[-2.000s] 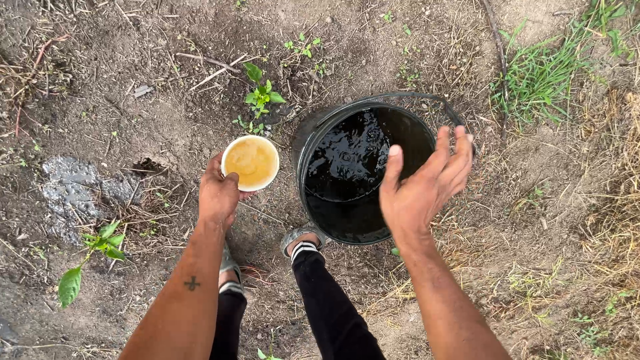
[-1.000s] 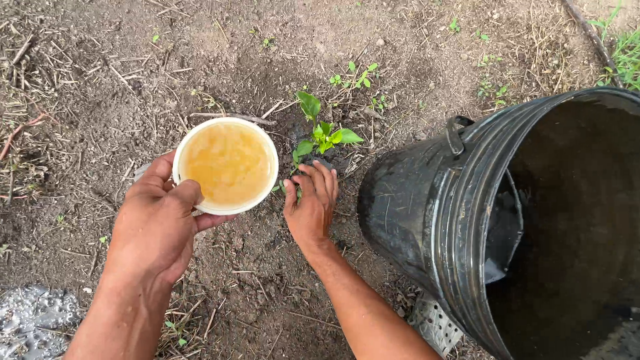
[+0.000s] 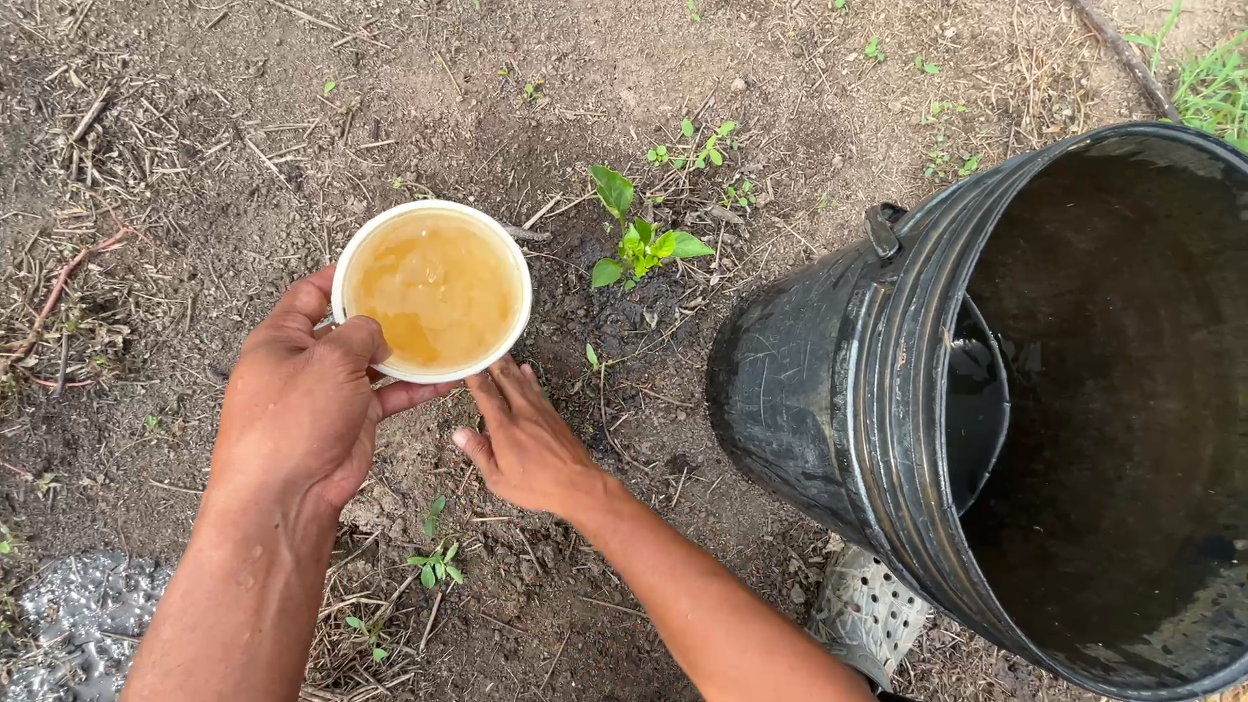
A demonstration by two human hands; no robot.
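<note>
My left hand (image 3: 307, 390) grips a round white plastic tub (image 3: 434, 291) by its rim, thumb over the edge. Yellowish-brown liquid fills much of the tub. Just below the tub's lower right edge is my right hand (image 3: 531, 448), palm down over the soil, fingers apart, its fingertips partly hidden by the tub; whether they touch it I cannot tell. A small green leafy seedling (image 3: 643, 249) stands in dark, damp soil to the right of the tub. On the right is a black plastic bucket (image 3: 799, 380) with dark liquid inside.
A perforated grey shoe (image 3: 868, 609) shows beside the bucket's lower side. Wet, shiny mud (image 3: 83, 624) lies at the lower left. Small weeds (image 3: 437, 565) and dry stalks dot the ground, and a stick (image 3: 1126, 58) lies at the upper right.
My right hand, over the bucket two seconds ago, was at the seedling's base one second ago and is now lower left of it, near the tub. The view has moved closer to the ground.
</note>
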